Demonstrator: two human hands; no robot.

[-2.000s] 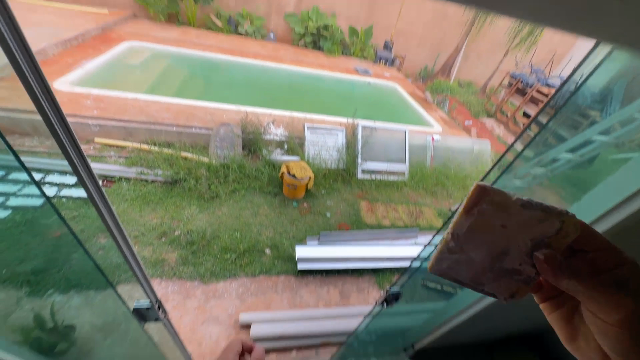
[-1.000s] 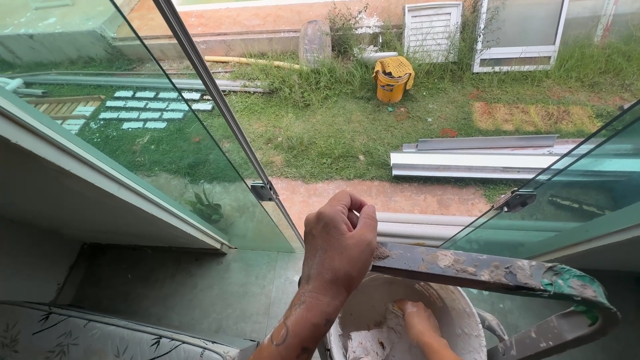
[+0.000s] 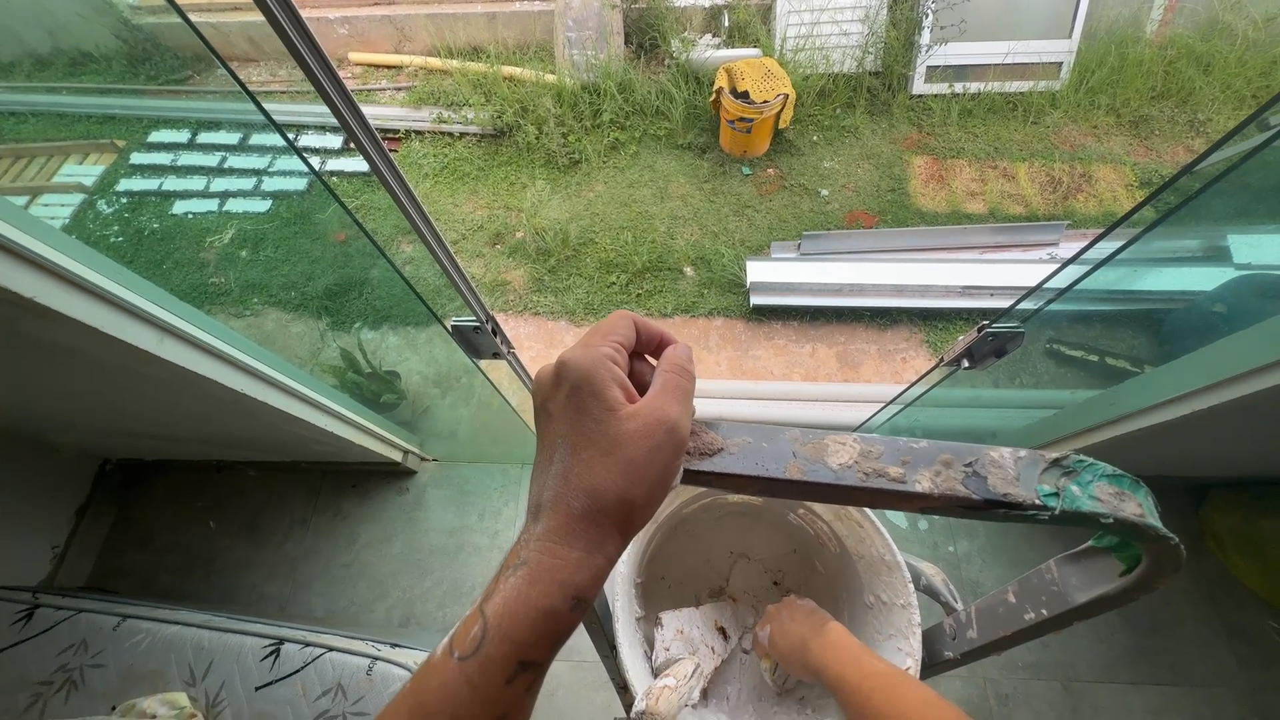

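My left hand [image 3: 618, 420] is curled at the end of a dirty metal rail [image 3: 880, 465], spattered with dried plaster and wrapped in green tape at its bend. Whether its fingers grip the rail is not visible. Below the rail stands a white bucket [image 3: 895, 590] with pasty white material inside. My right hand [image 3: 795, 640] reaches down into it, fingers bent and smeared white; what they hold is hidden. Beside that hand in the bucket, a white-coated flat piece [image 3: 692, 635] leans near a coated, rounded handle-like end [image 3: 672, 688].
Glass panels with metal clamps [image 3: 482, 338] stand at left and right. Outside, white pipes [image 3: 800, 400], metal profiles [image 3: 900, 280] and a yellow bucket [image 3: 750, 125] lie or stand on the ground. A patterned mattress [image 3: 200, 650] is at the lower left.
The view has tilted down from the pool. The flat piece that my right hand held up two seconds ago is no longer raised; that hand is now in the bucket.
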